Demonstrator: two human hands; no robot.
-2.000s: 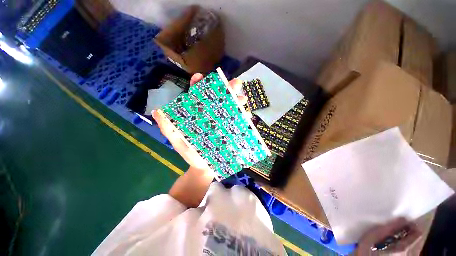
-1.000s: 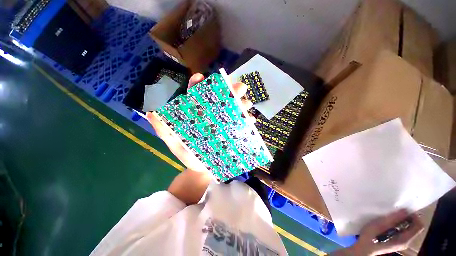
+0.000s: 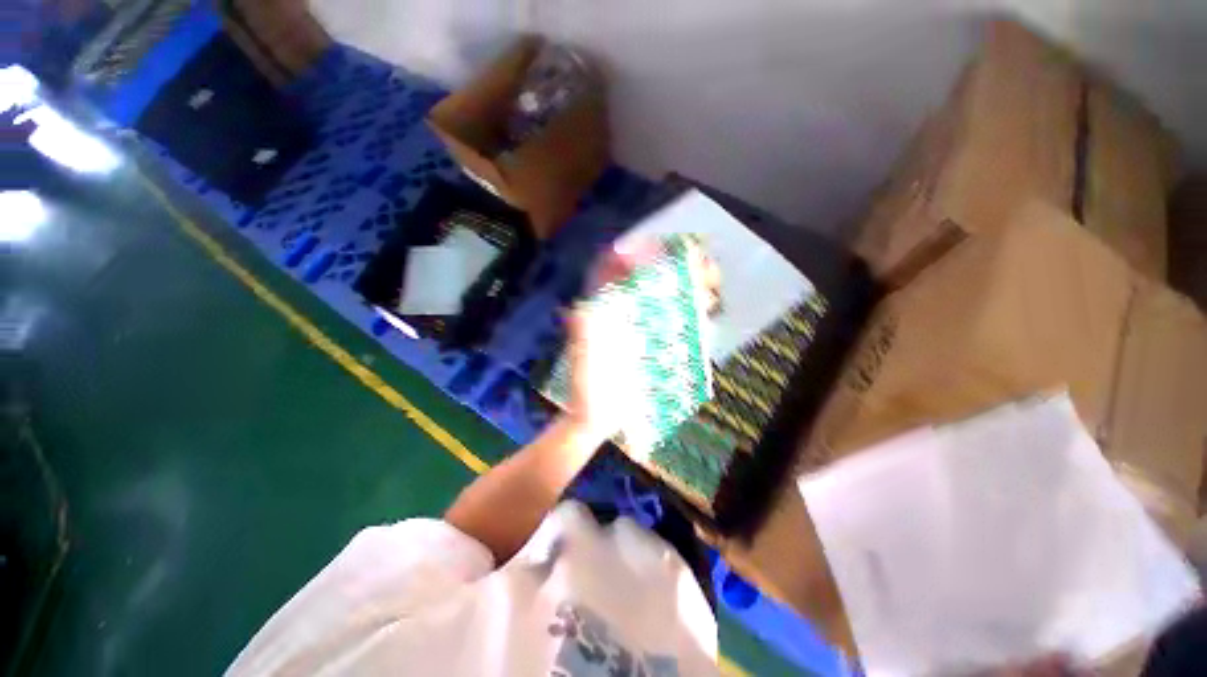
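Note:
My left hand (image 3: 596,357) holds a green PCB panel (image 3: 669,351) over the near black tray; both are blurred and glare hides part of them. The black tray (image 3: 827,351) holds rows of panels with yellow and dark parts. A pale separator sheet (image 3: 748,265) lies on them, partly behind the held panel. The large white paper (image 3: 993,529) is at the lower right. Only a small blurred part of my right hand (image 3: 1039,668) shows at its bottom edge, cut off by the frame. No pen is visible.
Brown closed cartons (image 3: 1019,298) stand at the right. A small open carton (image 3: 563,159) with a clear bag stands by the wall. A smaller black tray (image 3: 463,318) with pale sheets, black bins (image 3: 225,119) and blue pallets (image 3: 357,119) are at the left. The green floor has a yellow line (image 3: 311,337).
My left hand has moved the panel right towards the near tray and turned it to a narrower view. The paper and my right hand sit lower in the picture; the pen has gone out of sight.

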